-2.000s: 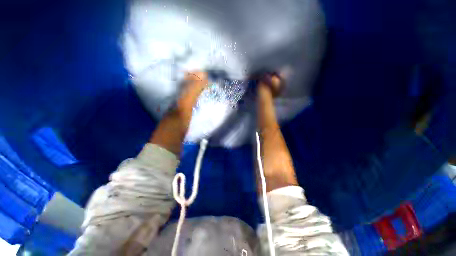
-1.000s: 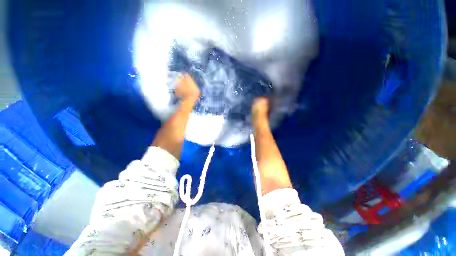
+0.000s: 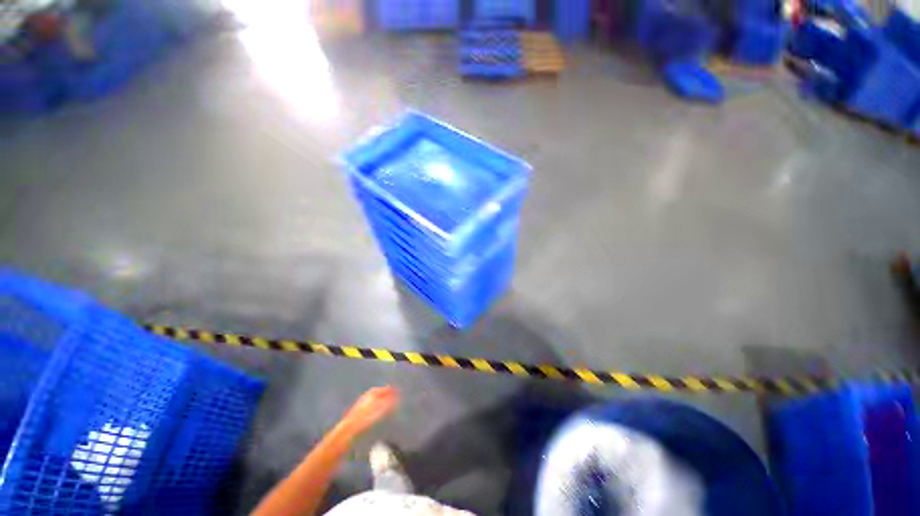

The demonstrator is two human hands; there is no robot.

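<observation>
A stack of blue totes stands on the floor ahead of me; the top tote is open and shows a shiny bottom. My left hand is at the lower centre, small and blurred, above the floor and touching nothing visible. Its finger shape is unclear. My right hand is out of the picture. The dark-blue round tub is at the bottom right, cut off by the edge, with white foamy water inside.
Blue mesh crates stand at the lower left and a blue crate at the lower right. Yellow-black floor tape runs between me and the tote stack. More blue crates stand along the back.
The view has swung from inside the tub to the workshop floor. My left hand has left the foamy water; my right hand has gone out of view. The tote stack has come into view.
</observation>
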